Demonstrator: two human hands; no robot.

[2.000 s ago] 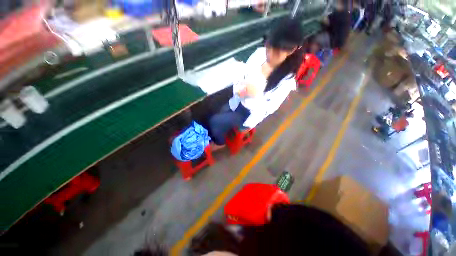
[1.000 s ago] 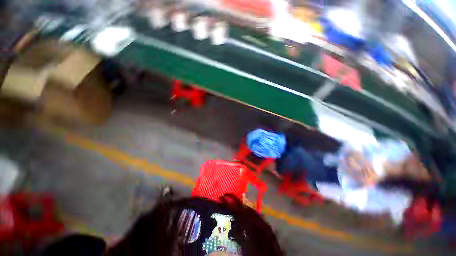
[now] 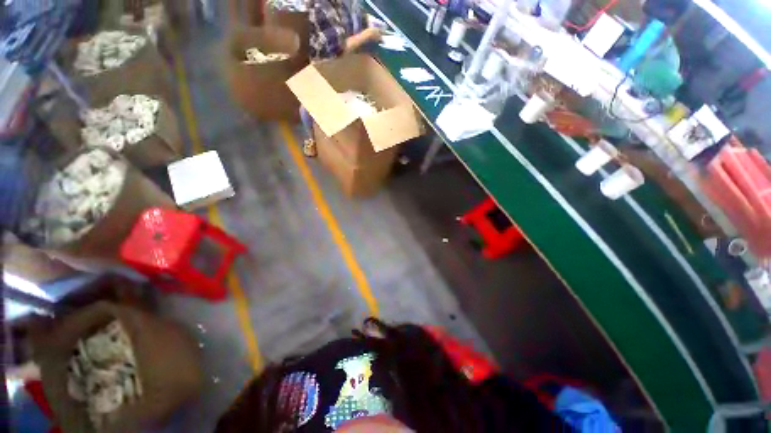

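Observation:
Neither of my hands shows in the picture. Nearest in front of me, below my dark printed top, part of a red stool [image 3: 461,353] shows at the bottom edge, mostly hidden by my body and hair. A crumpled blue plastic bag [image 3: 585,411] lies beside it at the bottom right, cut off by the picture's edge. Whether a hand touches the stool cannot be told.
A green line bench [image 3: 562,262] curves along the right. A red stool [image 3: 169,245] and white block [image 3: 199,178] stand left by yellow lines. Cartons of cream parts [image 3: 93,199] line the left. An open carton [image 3: 351,156] stands ahead, beside a person in plaid [image 3: 331,30].
The view has swung toward the other end of the aisle. The bench is now on the right, the seated worker is out of view, and the nearby red stool is mostly hidden.

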